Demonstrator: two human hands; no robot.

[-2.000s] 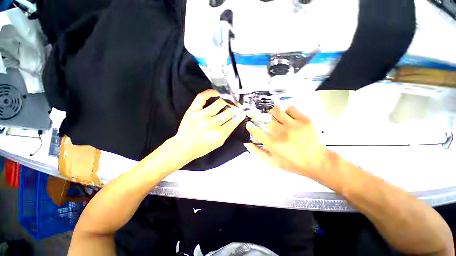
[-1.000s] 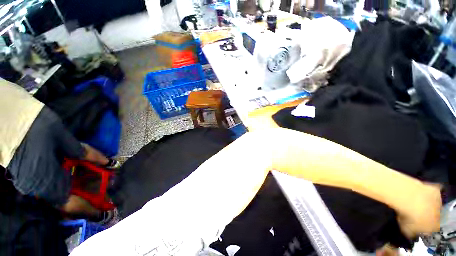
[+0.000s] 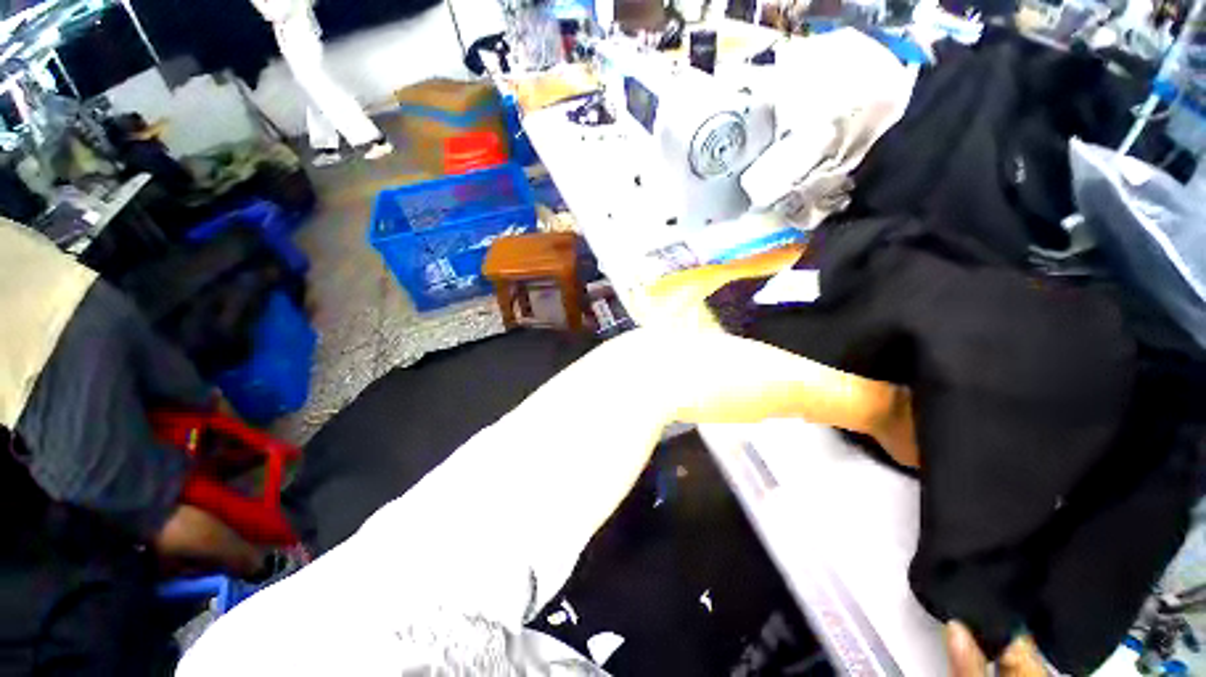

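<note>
A large black garment piece [image 3: 1032, 384] lies heaped over the right part of the white table [image 3: 794, 489] and hangs towards its front edge. My left arm reaches across to the right. My left hand [image 3: 899, 421] shows only around the wrist; the rest is hidden by the black cloth. Of my right hand [image 3: 985, 653] only some fingers show at the bottom edge, touching the lower end of the cloth; the rest is cut off. The grips of both hands are unclear.
A neighbouring machine [image 3: 721, 143] and pale crumpled cloth [image 3: 840, 113] stand beyond. A black heap [image 3: 410, 423] lies left of my arm. On the floor are a blue crate [image 3: 456, 238], brown stool [image 3: 536, 275] and red stool [image 3: 245, 483]. A person [image 3: 99, 370] is at left.
The view has swung left from the sewing machine. Since one second ago, the black cloth has come over my left hand, and a walking person's legs have appeared at the back.
</note>
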